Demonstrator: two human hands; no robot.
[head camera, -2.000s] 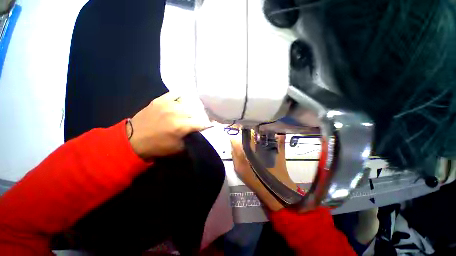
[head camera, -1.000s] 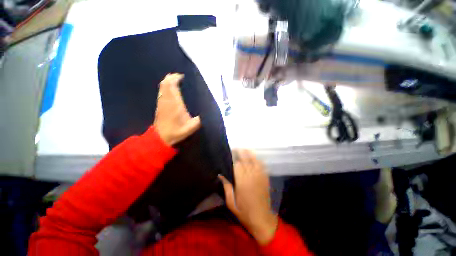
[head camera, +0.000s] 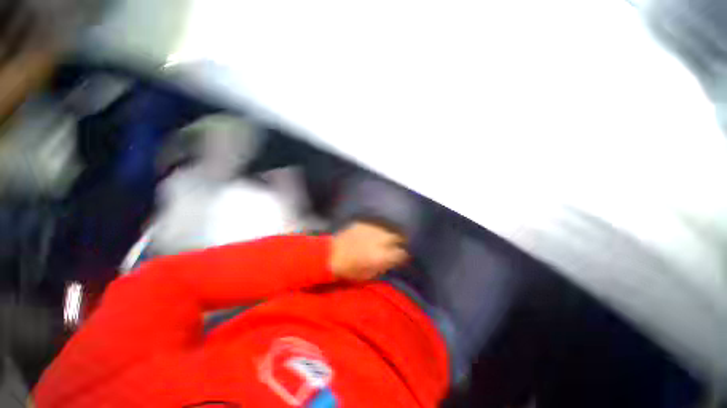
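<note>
The view is heavily blurred. My left hand (head camera: 368, 250) is in front of my body, below the table edge, at the end of a red sleeve. Its fingers look curled, but blur hides whether they hold anything. A dark area lies around the hand, and I cannot tell cloth from shadow there. My right hand is not in view. The black panel cannot be made out.
The white tabletop (head camera: 478, 103) fills the upper right, its edge running diagonally down to the right. Pale cloth (head camera: 247, 213) is heaped below the table at left. A blurred brown object is at the far upper left edge.
The view has swung down and left, away from the sewing machine. My left hand has left the black panel on the table and is near my lap. My right hand has gone out of view.
</note>
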